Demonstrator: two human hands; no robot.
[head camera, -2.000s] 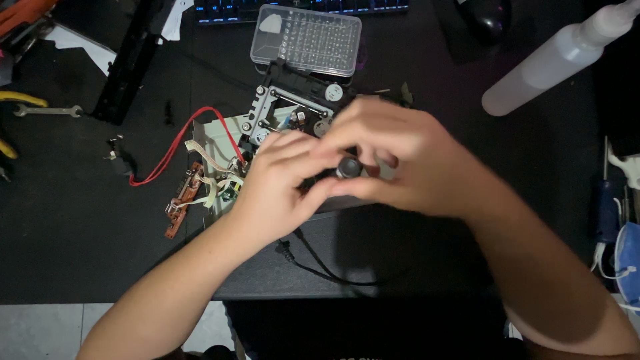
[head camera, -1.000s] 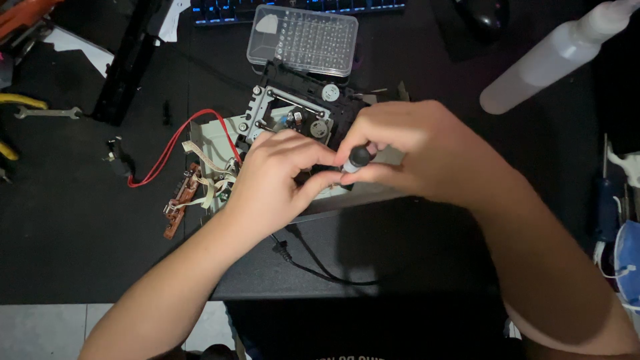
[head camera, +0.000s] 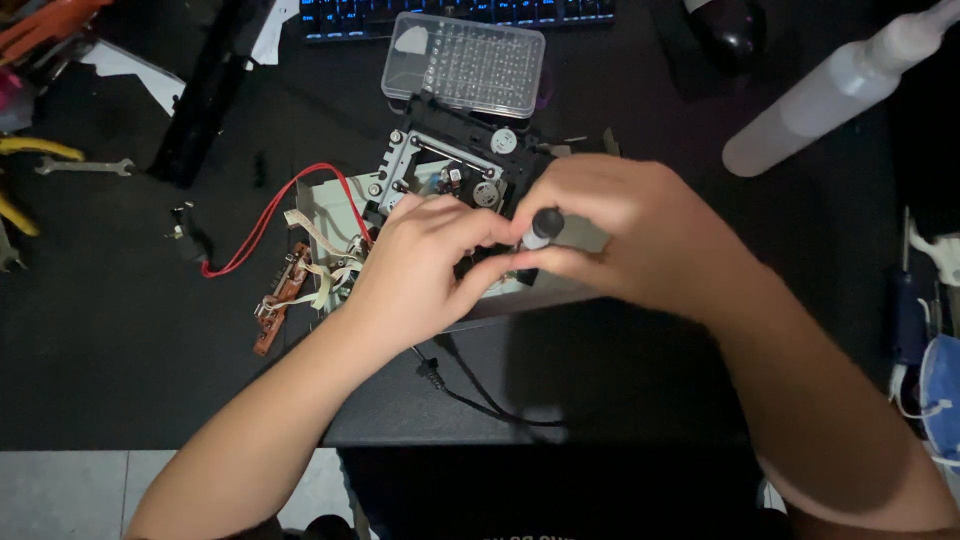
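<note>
My right hand (head camera: 622, 225) grips a small screwdriver (head camera: 544, 227) with a black cap and grey handle between thumb and fingers. My left hand (head camera: 427, 262) reaches over the disc drive mechanism (head camera: 465, 154), its thumb and fingertips meeting at the driver's lower end; whether it holds anything is hidden. The black mechanism has a metal frame and white round parts, and rests on an open pale metal casing (head camera: 577, 232). Ribbon cables (head camera: 319, 232) run from the casing's left side to a brown circuit board (head camera: 281, 300). Red wires (head camera: 277, 202) curve out to the left.
A clear case of bits (head camera: 484, 64) lies behind the mechanism, near a lit keyboard (head camera: 450, 9). A spray bottle (head camera: 825, 105) lies at the right, a mouse (head camera: 727, 34) behind. An open-end wrench (head camera: 86, 166) and yellow-handled pliers (head camera: 41, 146) are at the left. A black cable (head camera: 487, 409) crosses the front edge.
The screwdriver and my right fingers have shifted slightly to the right, and the driver's black cap has tilted. My left hand stays over the mechanism.
</note>
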